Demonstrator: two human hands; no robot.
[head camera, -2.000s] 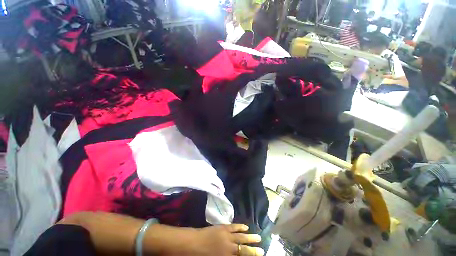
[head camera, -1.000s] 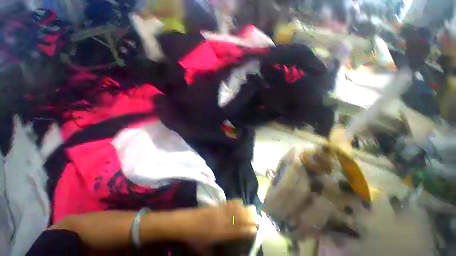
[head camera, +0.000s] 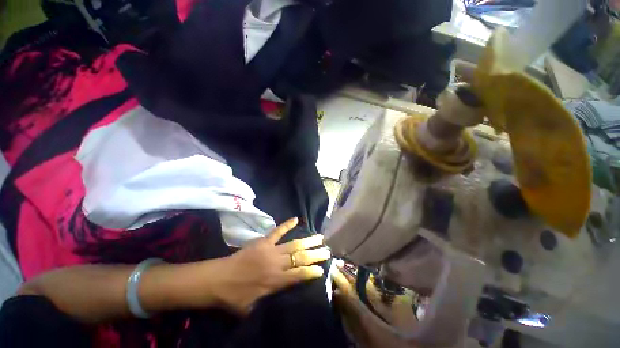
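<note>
My left hand (head camera: 282, 265), with a ring and a pale bangle, lies flat with fingers spread on black cloth (head camera: 292, 306) beside the machine head. My right hand (head camera: 381, 319) is partly hidden behind the pale curved guard (head camera: 445, 292), near the lit needle area; its grip cannot be told. The garment (head camera: 51, 211), black and pink with splatter print, spreads to the left of the machine. Its white panel (head camera: 163, 177) lies folded above my left forearm. The sewing machine head (head camera: 381, 197) is off-white. The needle is hidden.
A worn yellow flap (head camera: 544, 143) and a coiled yellow band (head camera: 432, 149) are on top of the machine head. The pale table (head camera: 350, 129) shows behind it. More black cloth (head camera: 381, 41) is heaped at the back. Grey striped cloth (head camera: 598, 119) lies at the far right.
The view has tilted down and closer to the machine. My left hand now lies spread on the black cloth, and my right hand shows behind the guard.
</note>
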